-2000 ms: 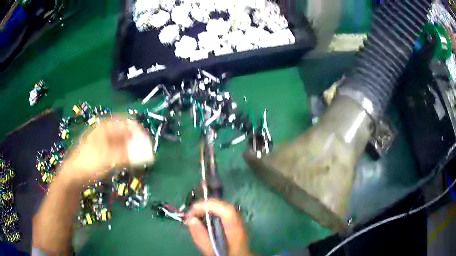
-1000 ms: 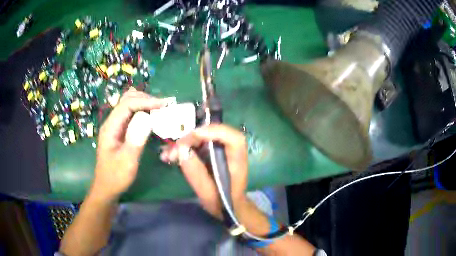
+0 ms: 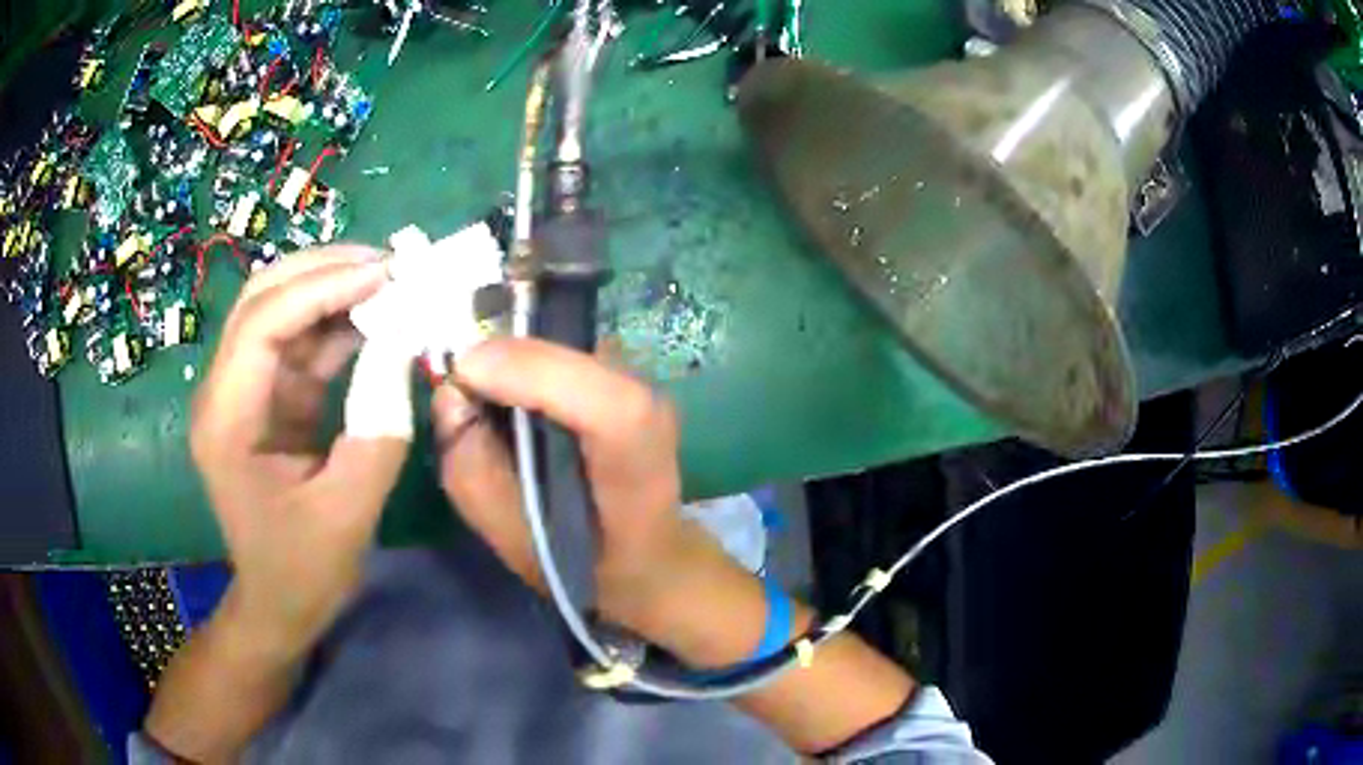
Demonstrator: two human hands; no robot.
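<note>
My left hand (image 3: 292,404) grips a white plastic housing (image 3: 434,292) in front of me, with a white finger cot (image 3: 380,392) on the thumb. My right hand (image 3: 583,463) holds the soldering iron (image 3: 565,329), its black handle upright in view and its metal tip pointing away from me. The right fingertips also pinch a small part with a bit of red at the housing's lower edge; most of it is hidden. A thin white solder feed tube (image 3: 535,501) runs along the iron and loops off right.
Circuit boards (image 3: 239,120) with yellow blocks and red wires lie piled at left beside a dark mat (image 3: 38,463). The fume extractor hood (image 3: 957,254) stands at right. Leads (image 3: 695,45) lie at the top edge. Solder scraps (image 3: 680,321) dot the green bench mat (image 3: 718,419).
From two seconds ago, my hands came together at the housing. Since one second ago, the housing has tilted and shifted left with both hands. The view has moved closer to the bench's front.
</note>
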